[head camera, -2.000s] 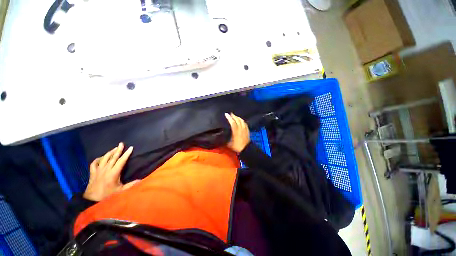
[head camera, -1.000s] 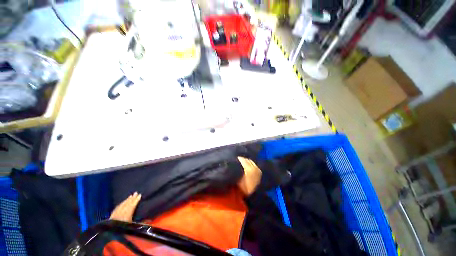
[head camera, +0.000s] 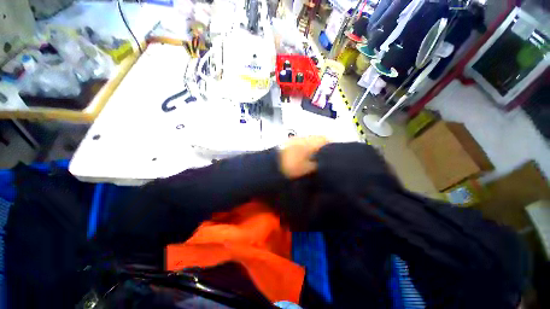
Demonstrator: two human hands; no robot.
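One blurred bare hand [head camera: 301, 157] shows near the table's front edge, with black cloth or sleeve on both sides of it. I cannot tell whether it is my left or right hand, or how its fingers are closed. The other hand cannot be made out. A blurred black garment or sleeve [head camera: 416, 211] stretches from the hand to the lower right. More black cloth [head camera: 211, 181] runs left from the hand. The orange apron [head camera: 247, 241] lies on my lap below.
The white table [head camera: 126, 145] holds the sewing machine [head camera: 241, 66], a black hook-shaped part [head camera: 175, 99], a red basket [head camera: 301, 75] and a phone [head camera: 325, 87]. Blue crates [head camera: 407, 283] lie below. Plastic bags [head camera: 60, 66] lie left. A fan [head camera: 431, 45] and cardboard box [head camera: 449, 154] stand right.
The view has tilted up, showing more of the room. The visible hand is higher in view, against the table's front edge. Black cloth or sleeve now spreads across the right side. More orange cloth folds show.
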